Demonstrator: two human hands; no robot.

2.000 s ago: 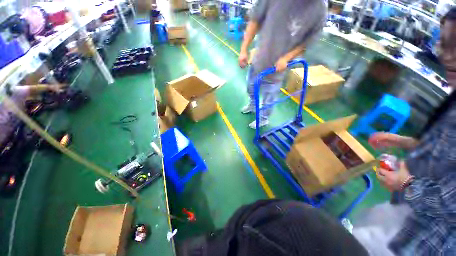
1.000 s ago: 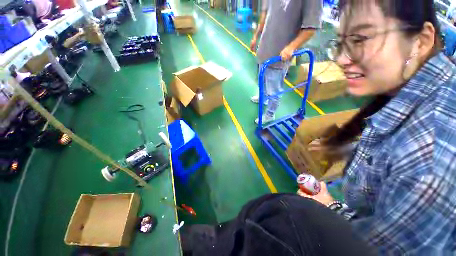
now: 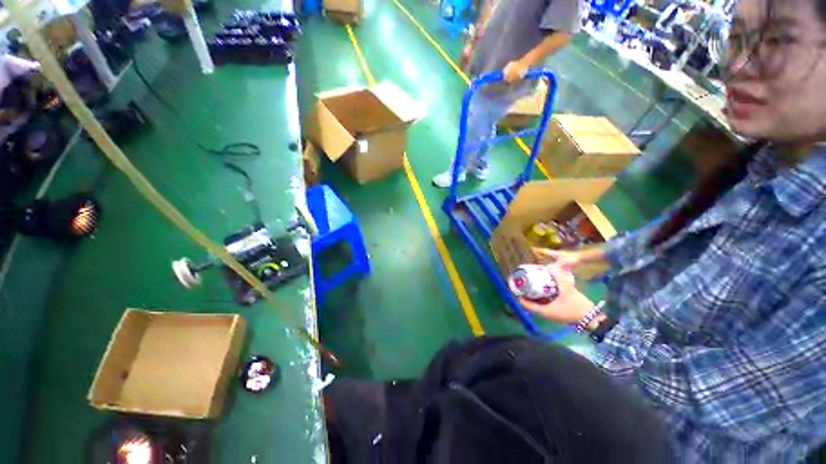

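Observation:
Neither of my hands is in view; only my dark-clothed leg or lap shows at the bottom. Nearest in front of me on the green bench are an open carton tray with nothing visible in it, a small round dark dish with shiny pieces at its right side, and a bench polisher with a pale wheel at its left end. A black table fan with a glowing-looking orange centre is cut off by the bottom edge.
A person in a plaid shirt at the right holds a red-and-white can or jar. Another person stands behind a blue trolley bearing an open carton with yellow things inside. A blue stool stands beside the bench. A tan strap crosses the view.
The plaid-shirted person has drawn back to the right from the open carton, and the red-and-white item is held before it. The view has shifted, bringing the fan in at the bottom.

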